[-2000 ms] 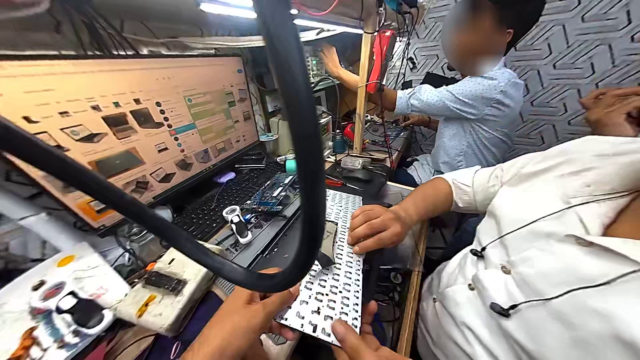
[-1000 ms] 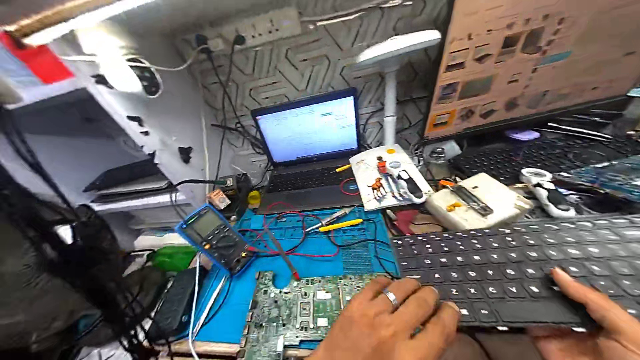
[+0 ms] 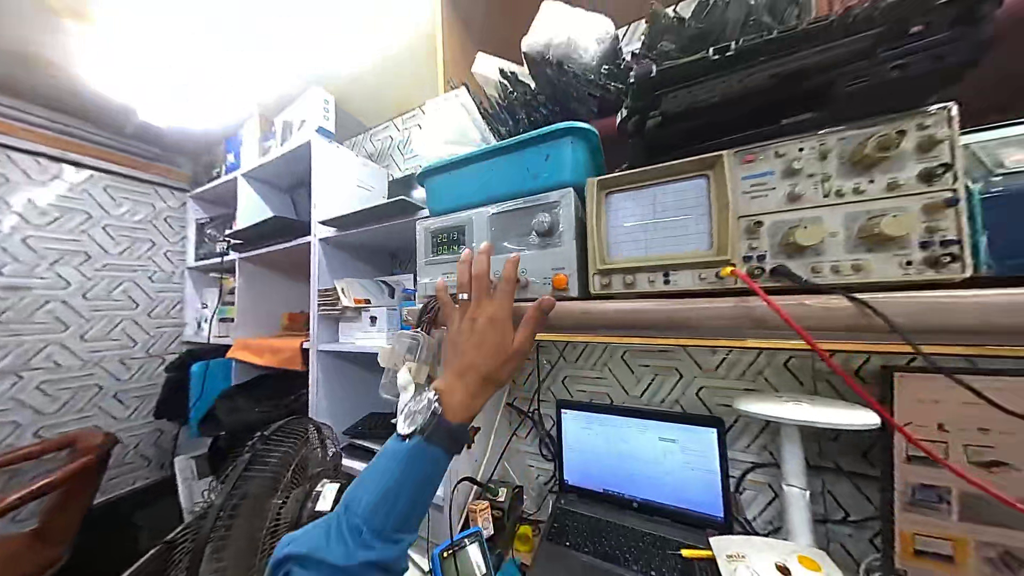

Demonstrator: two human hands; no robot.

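My left hand [image 3: 484,328] is raised with its fingers spread, in front of the lower front of a bench power supply [image 3: 502,244]; whether the fingertips touch it I cannot tell. The supply's green display is lit, and an orange power button [image 3: 560,282] shows right of my hand. Beside it on the shelf stands an analog oscilloscope [image 3: 780,212] with a bright trace and a red lead [image 3: 832,352] plugged into its front. A teal plastic tub [image 3: 512,170] rests on the supply. My right hand is out of view.
Below the shelf stand an open laptop [image 3: 640,464], a white lamp [image 3: 806,412] and part of a large monitor [image 3: 960,472]. A blue multimeter [image 3: 464,554] lies at the bottom edge. At the left are a black fan [image 3: 276,480] and white shelving [image 3: 312,232].
The view has swung up and left. My left hand, earlier on the desk by the black keyboard and a green circuit board, is now up at the power supply. The keyboard and right hand have left view.
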